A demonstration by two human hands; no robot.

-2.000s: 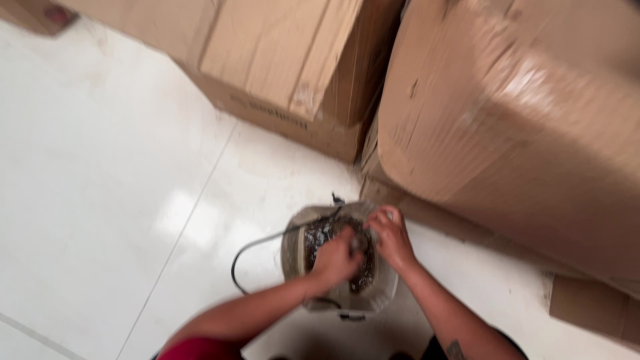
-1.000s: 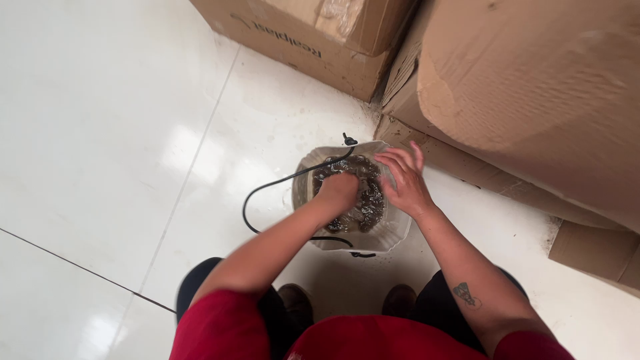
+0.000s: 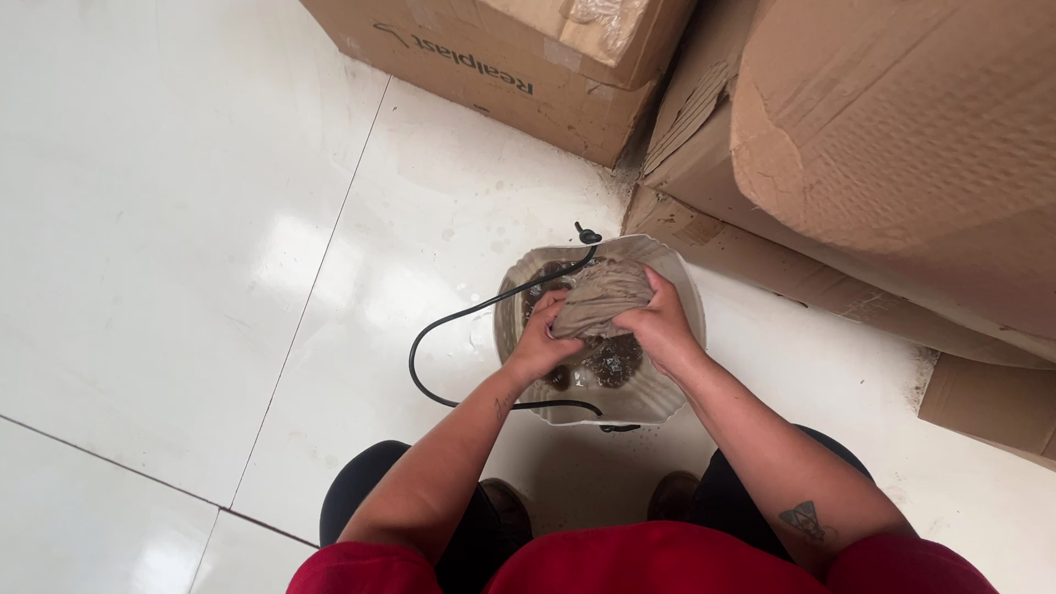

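Observation:
A whitish plastic bucket (image 3: 672, 396) with dark, murky water (image 3: 615, 363) stands on the floor between my feet and the boxes. Over the water, a wet grey-brown cloth (image 3: 606, 297) is bunched between my two hands. My left hand (image 3: 540, 338) grips its left end, and my right hand (image 3: 664, 326) grips its right end. A black cord handle (image 3: 425, 334), knotted at the far rim, loops out over the bucket's left side. The cloth hides part of the water.
Large cardboard boxes stand beyond the bucket, one printed box (image 3: 495, 74) at the top and a bigger box (image 3: 891, 132) at the right. A cardboard piece (image 3: 990, 404) lies at the far right. Pale floor tiles (image 3: 206, 247) extend to the left. My shoes (image 3: 507, 507) are just behind the bucket.
My left hand was down in the bucket's water and my right hand was at its rim with fingers spread. Now both hands hold the bunched cloth above the water.

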